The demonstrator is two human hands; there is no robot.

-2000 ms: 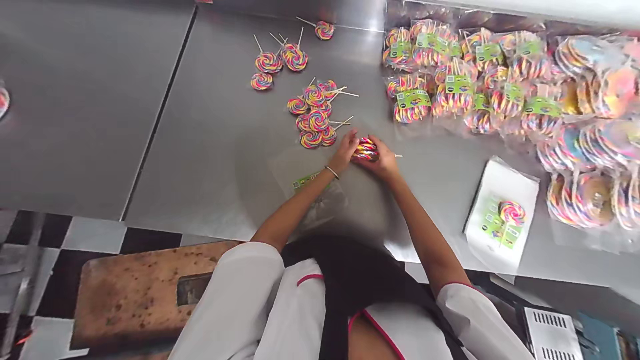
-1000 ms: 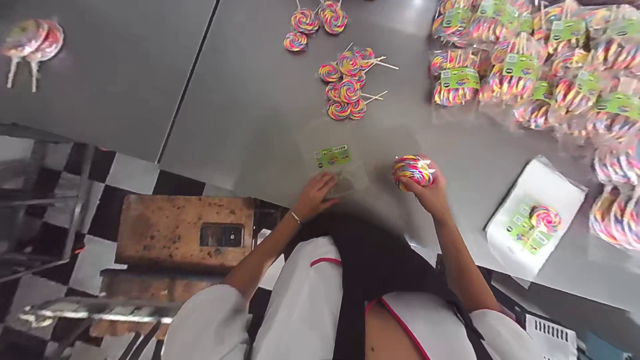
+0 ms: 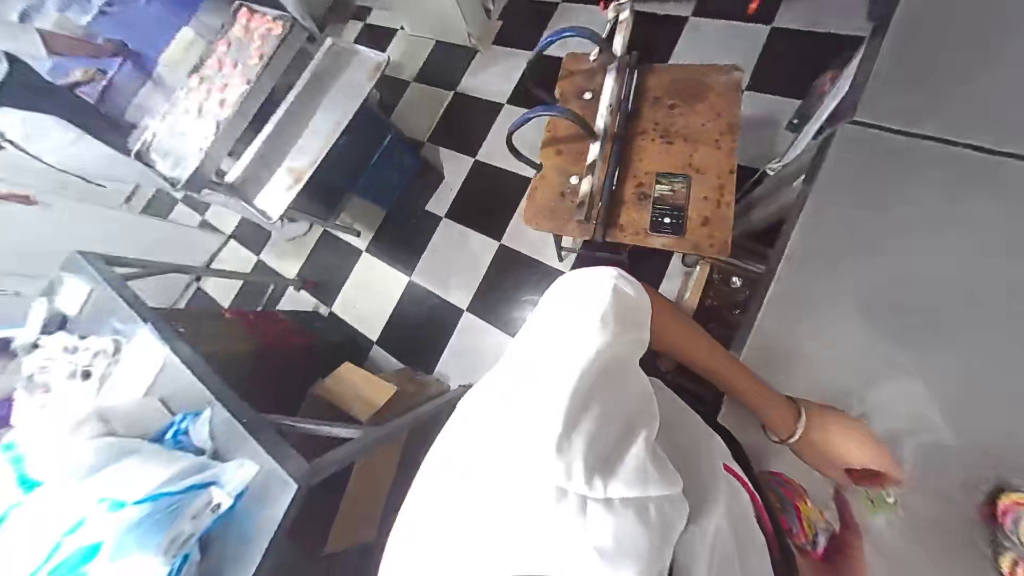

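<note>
My left hand (image 3: 848, 445), with a bracelet at its wrist, is at the edge of the grey metal table (image 3: 920, 320), over a clear plastic bag with a green label (image 3: 882, 501); whether its fingers grip the bag is unclear. Close to my body, at the lower right, my right hand (image 3: 840, 544) is closed around a bunch of swirled, multicoloured lollipops (image 3: 796, 512), partly cut off by the view's lower edge. More colourful lollipops (image 3: 1008, 524) lie on the table at the right edge, blurred.
A wooden school chair (image 3: 680, 104) with a phone (image 3: 670, 204) on it stands beside the table. Behind me, a metal-framed table (image 3: 264, 432) bears plastic bags (image 3: 120, 512). Farther off are metal trays (image 3: 308, 128) and a co-worker's hand (image 3: 84, 78), over a black and white checkered floor.
The view has swung far to the left, toward the floor and the room behind. The lollipop bunch in my right hand is now close to my body, near the left hand.
</note>
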